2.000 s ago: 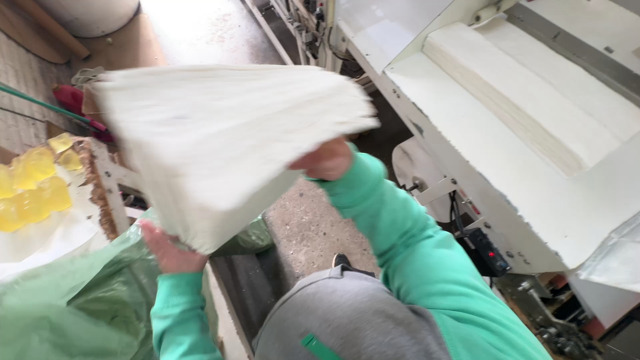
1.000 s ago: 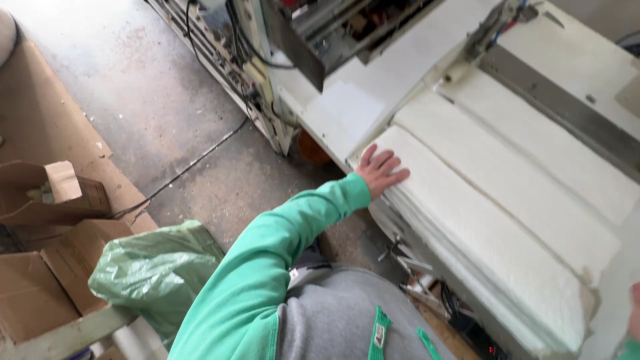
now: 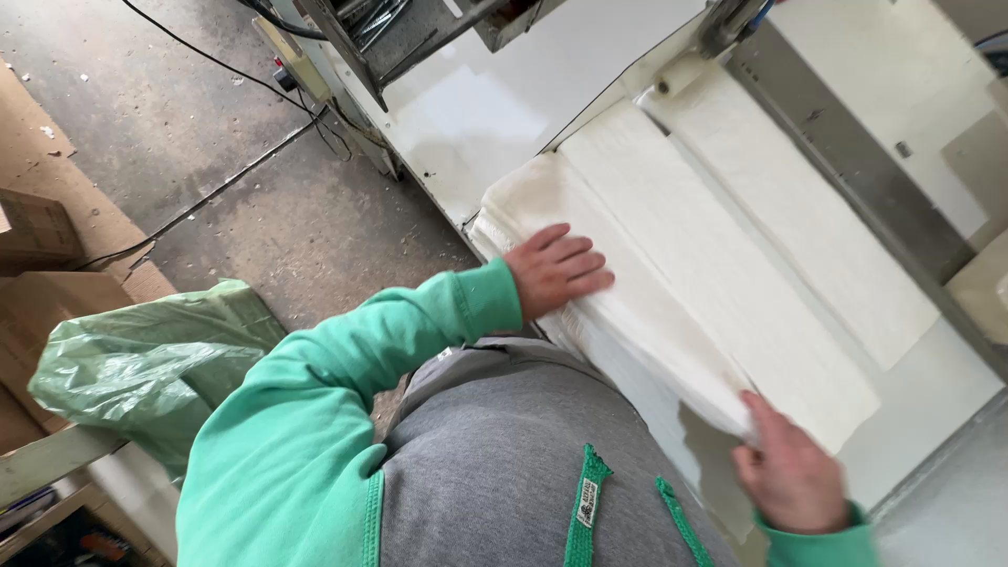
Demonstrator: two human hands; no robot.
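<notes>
Stacks of thin white sheets lie side by side on the white machine table (image 3: 937, 409). My left hand (image 3: 555, 272) rests palm down, fingers spread, on the far left part of the nearest stack (image 3: 622, 268), which hangs at the table's edge. Its near right corner is pinched between the thumb and fingers of my right hand (image 3: 791, 465). Beyond it lie a middle white stack (image 3: 732, 283) and another white stack (image 3: 811, 220), with a dark gap between these two at their upper ends. The sheets' undersides are hidden.
A grey metal bar (image 3: 850, 157) runs behind the stacks. Machine framework (image 3: 386, 47) stands at the upper left, with a black cable (image 3: 228, 185) across the concrete floor. A green plastic bag (image 3: 157, 354) and cardboard boxes (image 3: 59, 307) are at the left.
Two seconds ago both hands held a white stack in the air near the green plastic; it is not seen there now. Since one second ago my right hand has come into fuller view, at the nearest stack's corner.
</notes>
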